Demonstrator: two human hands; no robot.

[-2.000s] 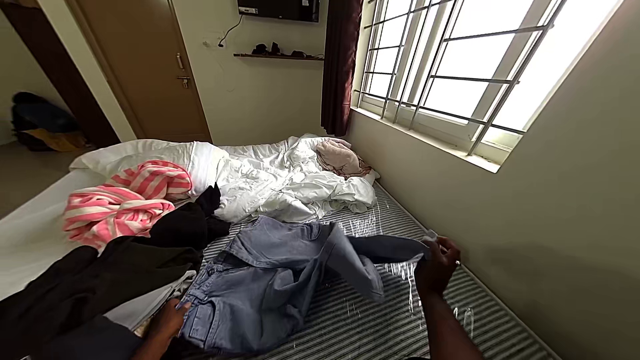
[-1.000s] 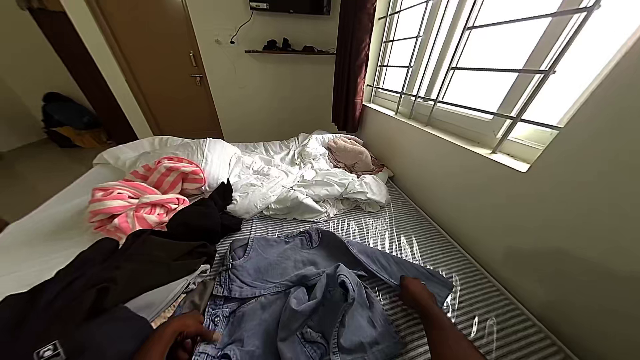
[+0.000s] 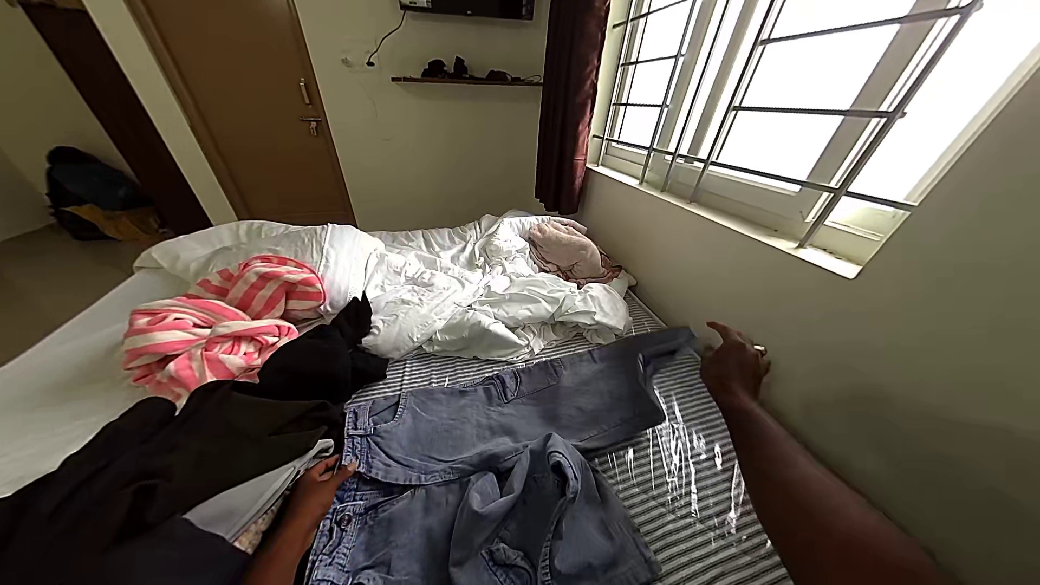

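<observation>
Blue-grey denim trousers (image 3: pixel 487 422) lie across a striped mattress (image 3: pixel 682 487), with the waistband toward the left and one leg stretched out toward the wall. The other leg is bunched near the front. My left hand (image 3: pixel 321 487) grips the edge of the waistband between thumb and fingers. My right hand (image 3: pixel 734 361) is just beyond the hem of the stretched leg, fingers apart, with a ring-like light thing on one finger; it appears to hold nothing. Beside my left arm lies a pile of black and grey clothes (image 3: pixel 236 439).
Pink-and-white striped cloth (image 3: pixel 219 325) lies at the left, before a crumpled white sheet (image 3: pixel 487 301). A beige cloth (image 3: pixel 569 250) is bundled near the wall. A barred window (image 3: pixel 772 122) is at the right; a brown door (image 3: pixel 244 106) and a wall shelf (image 3: pixel 463 81) stand behind.
The trouser leg, bunched two seconds ago, now lies extended toward the wall. My right hand has moved away from the cloth it touched a second ago. My left hand has moved along the waistband.
</observation>
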